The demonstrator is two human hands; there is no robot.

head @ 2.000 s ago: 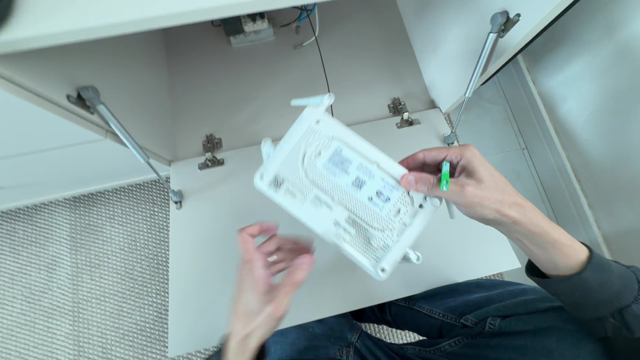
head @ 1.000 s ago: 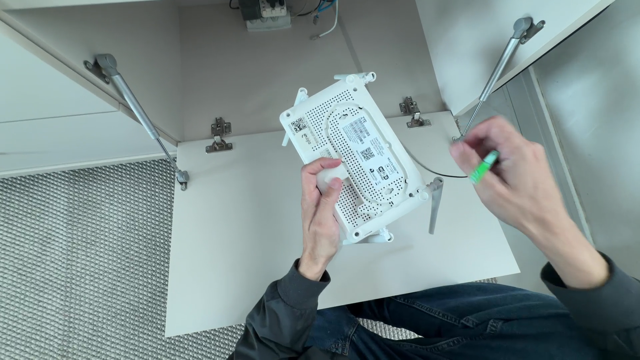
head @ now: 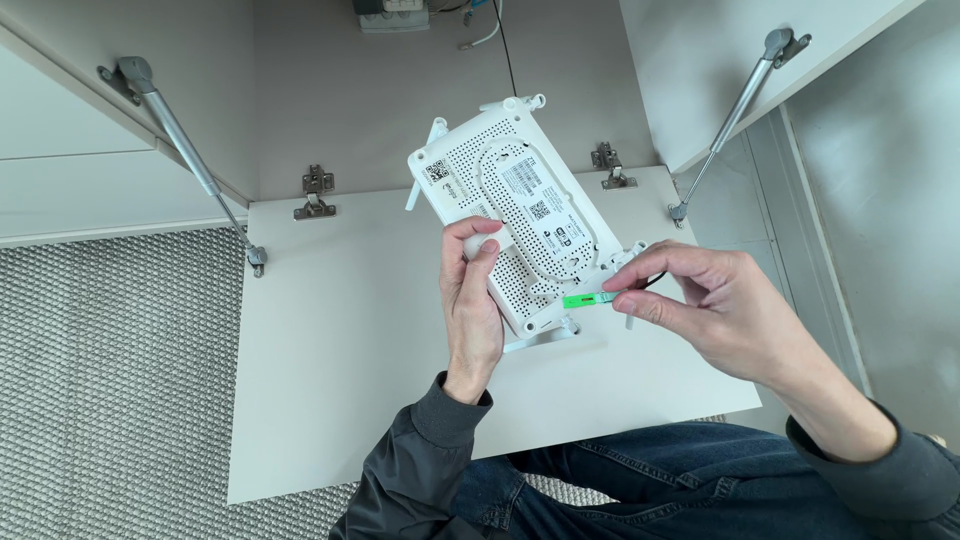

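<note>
A white ZTE router point(head: 517, 217) is tilted with its perforated, labelled underside towards me and its antennas folded out at the edges. My left hand point(head: 472, 292) grips it by the lower left edge, thumb on the underside. Between thumb and forefinger, my right hand point(head: 690, 304) holds a green fibre-optic connector point(head: 589, 300) on a thin black cable. The connector's green tip lies over the router's lower corner; whether it touches the casing I cannot tell.
Below the router lies the cabinet's lowered white flap point(head: 337, 360), with metal hinges point(head: 315, 199). Gas struts point(head: 176, 135) stand at both sides. Inside the cabinet are a grey device point(head: 394, 19) and a loose white cable point(head: 487, 37). My legs point(head: 637, 480) are close below.
Two seconds ago my right hand was at the router's right edge and my left hand was off it. My left hand has taken hold, and my right hand has brought the connector to the lower corner.
</note>
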